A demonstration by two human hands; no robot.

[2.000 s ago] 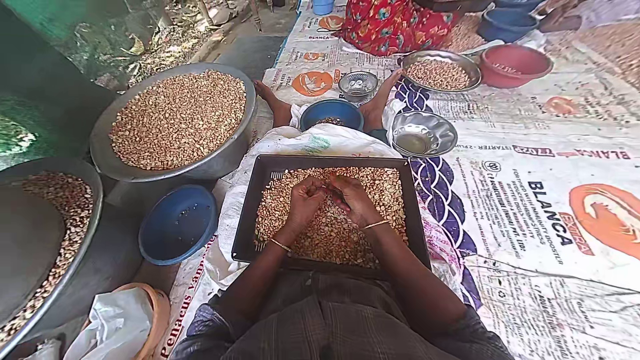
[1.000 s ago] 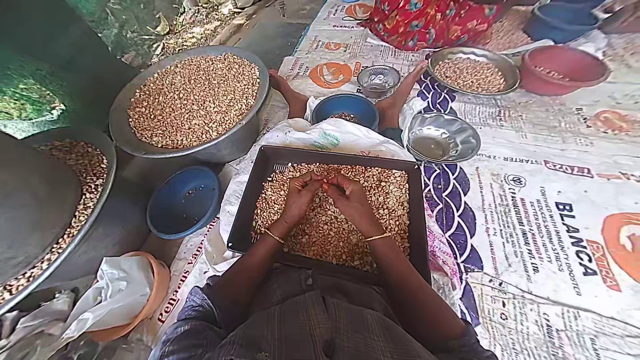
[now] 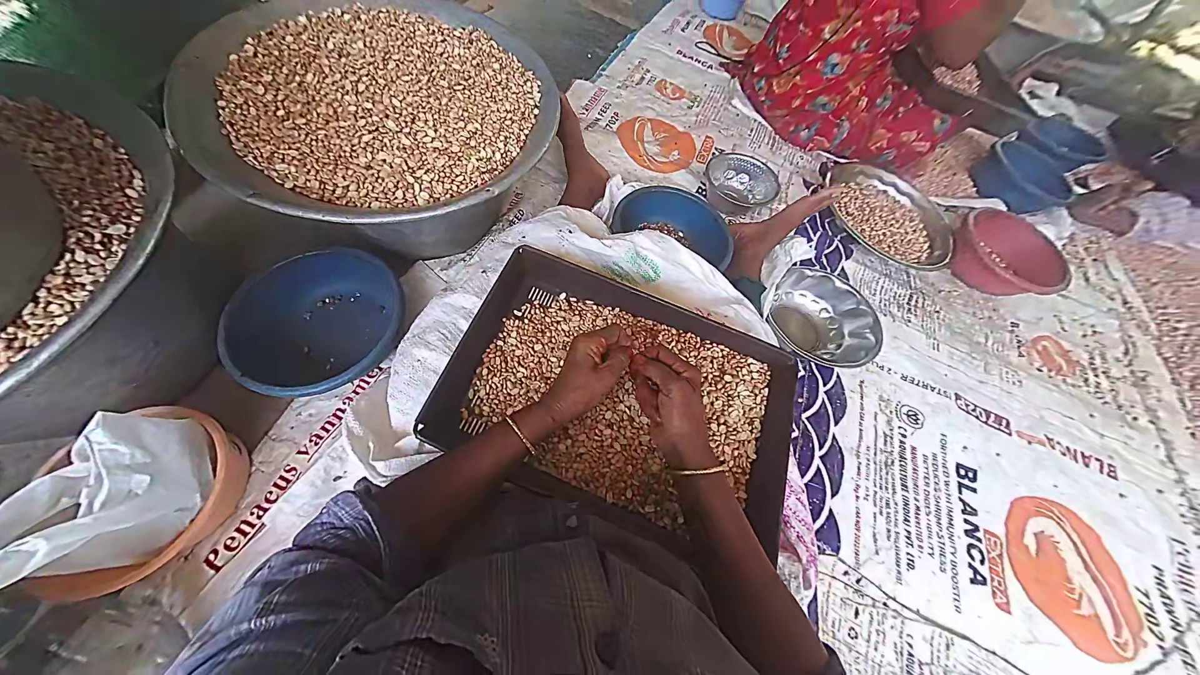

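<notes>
A dark rectangular tray [image 3: 783,450] on my lap holds a layer of pale and reddish-brown split nuts or kernels [image 3: 525,361]. My left hand [image 3: 591,375] is over the middle of the tray, thumb and fingertips pinched together. Close beside it, my right hand [image 3: 670,398] has its fingers bent inward, the fingertips nearly meeting those of the left. Small reddish bits show around the fingertips; whether either hand grips a single piece cannot be told. Each wrist bears a thin bangle.
Left stand a large metal basin [image 3: 553,141] heaped with kernels, another basin [image 3: 155,225], a blue bowl [image 3: 309,323] and an orange tub [image 3: 230,469] with a white sack. Ahead are a blue bowl [image 3: 670,225], steel bowls [image 3: 825,314] and a red bowl [image 3: 1008,248]. A person in red sits beyond.
The view has turned, so the tray now looks tilted. My hands stay close together over the tray, fingertips still near each other.
</notes>
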